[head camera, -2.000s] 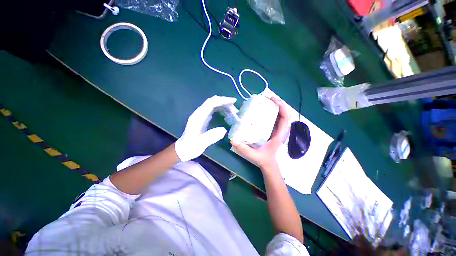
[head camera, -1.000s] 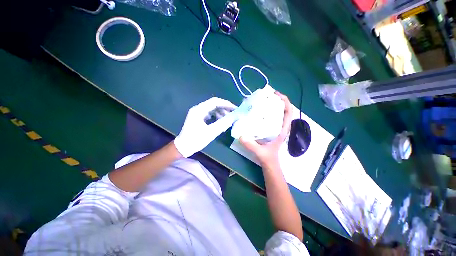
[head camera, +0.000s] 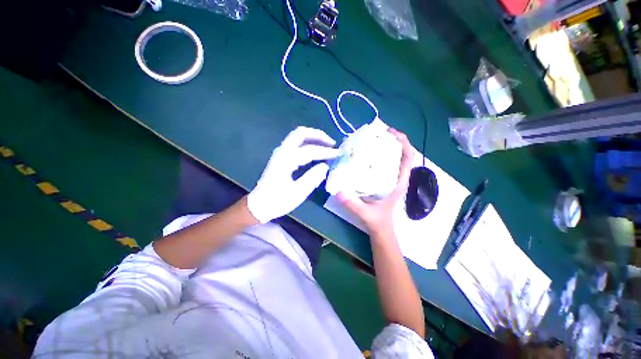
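Observation:
A white electronic unit (head camera: 369, 163) is held above the bench's front edge, over a white sheet. My right hand (head camera: 383, 207), bare, grips it from the right and below. My left hand (head camera: 292, 175), in a white knit glove, has its fingertips at the unit's left side, where a small pale blue patch shows; whether they pinch something there cannot be told. A white cable (head camera: 303, 91) runs down the bench and loops just behind the unit; its end is hidden.
A black mouse (head camera: 422, 193) lies on the white sheet (head camera: 427, 245). Pens (head camera: 467, 219) and a record sheet (head camera: 500, 270) lie right. A tape roll (head camera: 169, 53), a small metal-and-black part (head camera: 323, 23), a bagged unit (head camera: 495, 95) and a metal upright (head camera: 583, 120) stand around.
The unit has turned and moved slightly right in my right hand. My left hand, earlier spread beside the unit, has its fingertips at the unit's left side.

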